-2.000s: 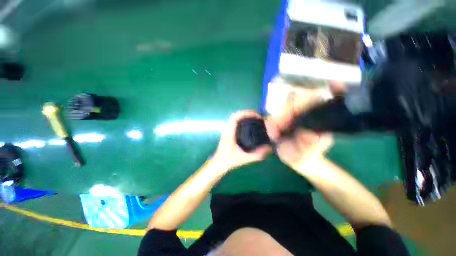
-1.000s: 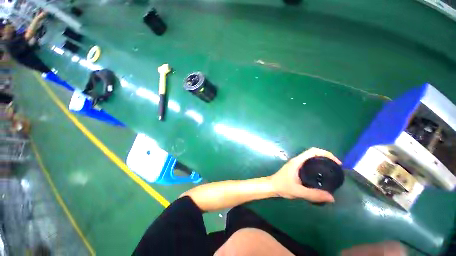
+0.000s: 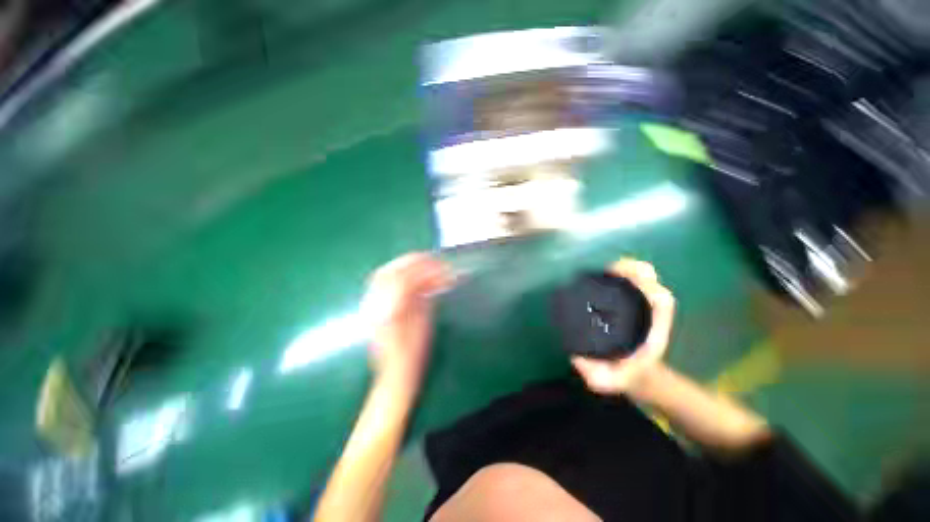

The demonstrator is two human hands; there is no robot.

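Observation:
The black cylindrical housing [image 3: 602, 315] is in my right hand [image 3: 642, 331], its round end facing up, held over the front part of the green bench. My right fingers wrap around its right side. My left hand [image 3: 403, 296] is to the left of it, apart from the housing, blurred; whether its fingers hold anything small cannot be told. The screw feeder [image 3: 507, 153], white with a brownish bin, stands beyond both hands and is smeared by motion.
A shiny black blister tray [image 3: 806, 153] lies at the right, with a light green piece [image 3: 675, 142] by its left edge. A blurred yellow object [image 3: 63, 410], probably the hammer, and a dark blurred object [image 3: 138, 352] lie at the far left. Brown cardboard [image 3: 841, 326] shows at lower right.
The view has swung back to the right. The housing has passed from my left hand to my right hand. My left hand is now off it, near the feeder's front.

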